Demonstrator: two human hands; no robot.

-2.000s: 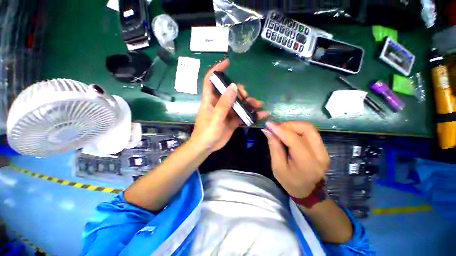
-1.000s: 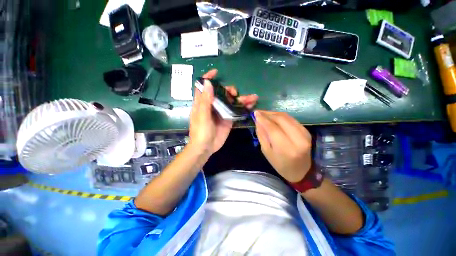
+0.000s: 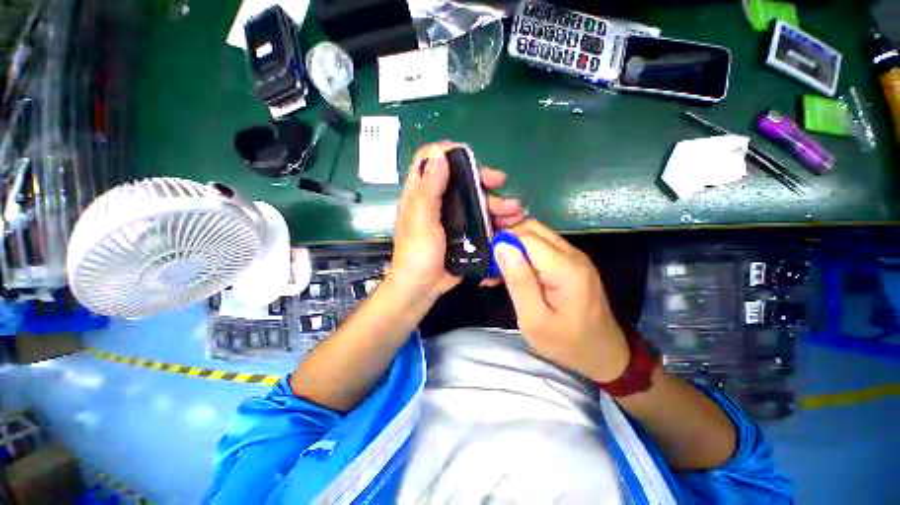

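My left hand [image 3: 422,222] holds a closed black phone half [image 3: 465,212] upright over the front edge of the bench, its dark face up and a pale rim along its right side. My right hand [image 3: 562,296] pinches a small blue pry pick [image 3: 508,247] between thumb and forefinger. The pick is at the phone's lower right edge; whether its tip is in the seam cannot be told. The fingertips of my left hand show beyond the phone's right side.
An open flip phone [image 3: 612,54] lies on the green bench [image 3: 553,148]. A white wipe [image 3: 705,165], tweezers [image 3: 780,170] and a purple cylinder [image 3: 795,141] lie at right. A white fan [image 3: 163,247] stands left, near white cards [image 3: 379,150]. Parts trays [image 3: 681,296] sit below the bench edge.
The phone has turned from slanted to nearly upright, with its dark face now showing. My right hand has moved with the blue pick to the phone's lower right edge. The view has shifted slightly.
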